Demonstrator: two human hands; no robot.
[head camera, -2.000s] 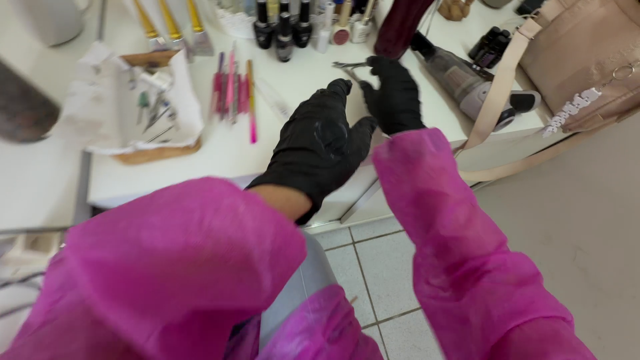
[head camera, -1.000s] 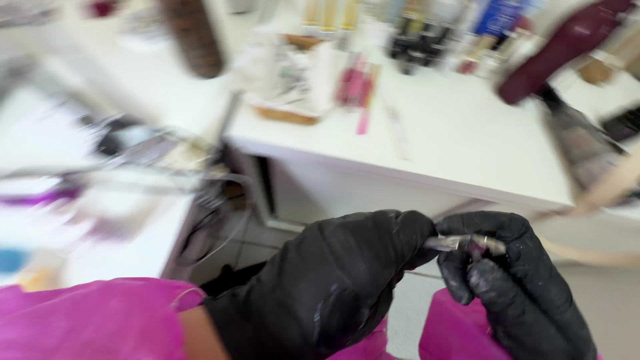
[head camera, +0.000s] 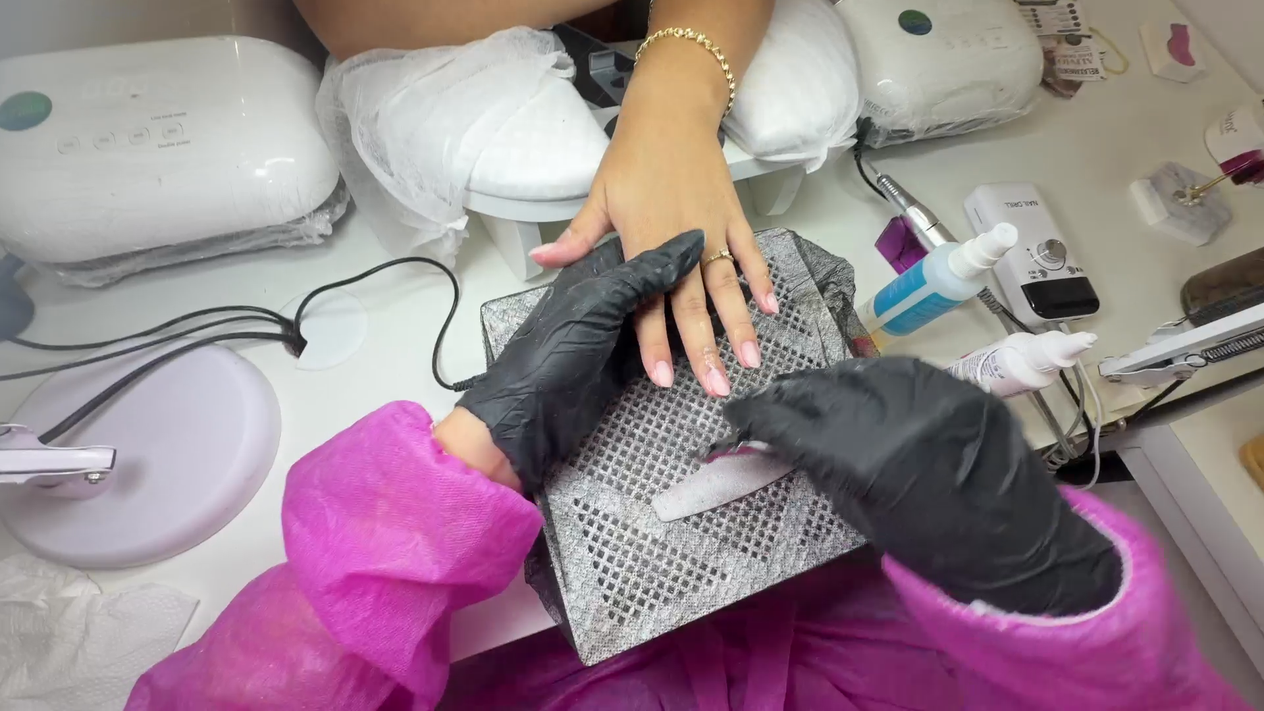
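My left hand, black-gloved, holds another person's hand, with one gloved finger across its fingers and others beneath its palm side. That hand lies palm down, fingers spread, over a silver and black perforated nail dust collector. My right hand, also black-gloved and slightly blurred, is just right of the fingertips, its own fingers drawn together. A pale nail file lies on the grille, partly under my right hand. Something small, dark and reddish shows at those fingertips; whether my right hand grips it or the file cannot be told.
White nail lamps flank a wrapped white hand rest. At right are a blue-labelled spray bottle, a white bottle, a nail drill unit and its handpiece. Cables and a round lamp base lie left.
The view has swung from the side table to the dust collector and the other person's hand. My hands, earlier together around a small metallic item, are now apart, the left one on that person's hand.
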